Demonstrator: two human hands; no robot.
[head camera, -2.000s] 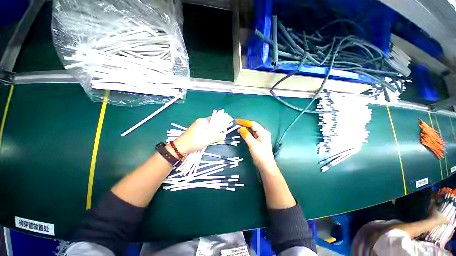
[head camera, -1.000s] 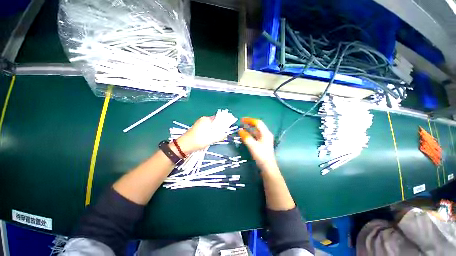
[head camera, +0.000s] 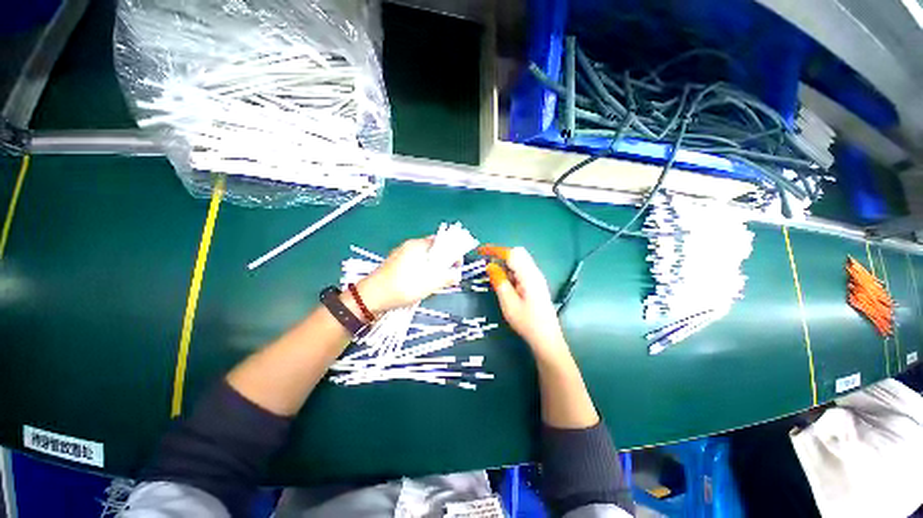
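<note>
My left hand is closed around a bundle of white sleeves, their ends showing above the fingers. My right hand, with orange finger cots on thumb and finger, is just right of the bundle. Its thumb and finger are close together at the end of a sleeve; whether they pinch a small dark piece is too small to tell. Sleeved pieces with dark bands near their right ends lie fanned on the green bench below and partly under my left hand.
A clear plastic bag of sleeves lies upper left, a loose sleeve beside it. A blue bin holds grey-green cable, trailing onto the bench. White stacked pieces and orange pieces lie right. A person's sleeve shows lower right.
My right thumb and finger moved apart a second ago and are now closer together by the bundle. The person at lower right has shifted, and that person's hand and held pieces have left view.
</note>
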